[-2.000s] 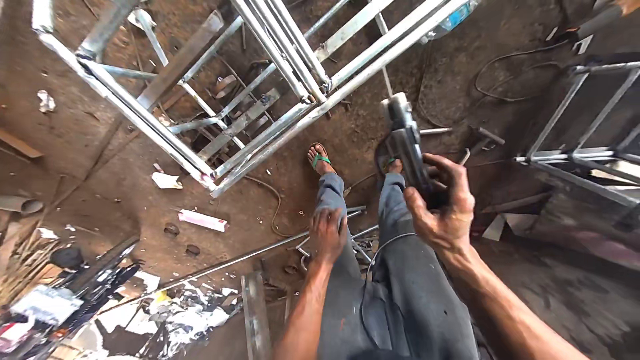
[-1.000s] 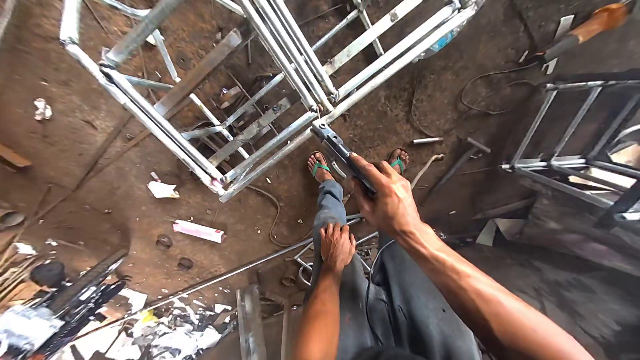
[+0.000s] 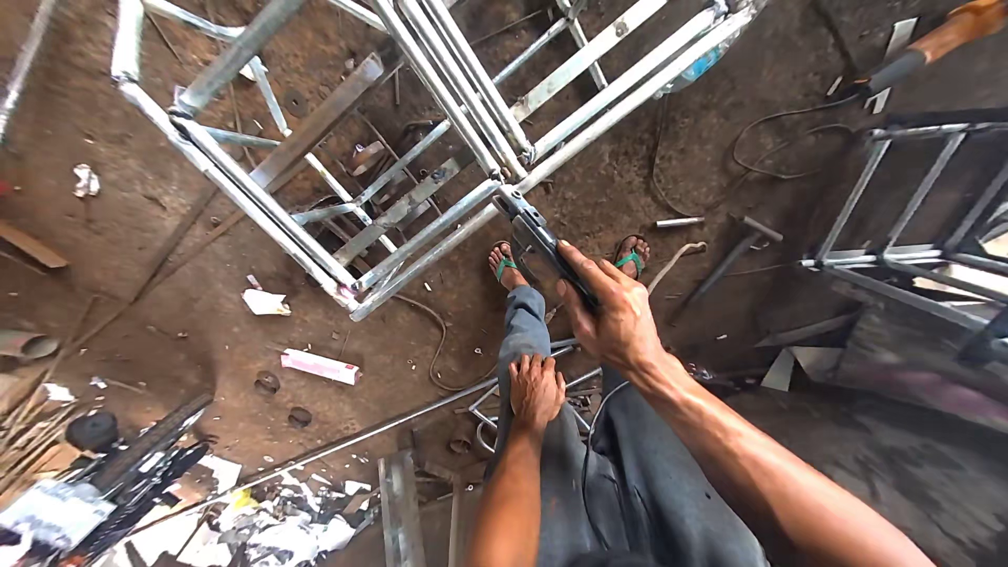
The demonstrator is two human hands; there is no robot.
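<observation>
My right hand (image 3: 618, 311) is closed around the grip of a dark hand tool (image 3: 543, 240), probably a welding electrode holder. The tool's narrow metal tip points up and left and overlaps the joint of a welded frame of metal tubes (image 3: 461, 216); whether they touch I cannot tell. A thin loop or lever shows along the tool's underside. Below, my left hand (image 3: 538, 390) lies palm down on my left knee, holding nothing, fingers slightly apart. A thin cable (image 3: 587, 472) runs over my trousers.
Another tube frame (image 3: 854, 256) stands at the right. On the floor lie a hammer (image 3: 728, 264), an orange corded power tool (image 3: 937, 43), a short tube (image 3: 679, 223), a pink and white box (image 3: 320, 367) and a long thin rod (image 3: 370, 429). Scrap paper (image 3: 291, 528) litters the lower left.
My right hand has brought the tool left, over to the frame's joint. A thin rod seen at its tip two seconds ago no longer shows. My left hand stays on the knee.
</observation>
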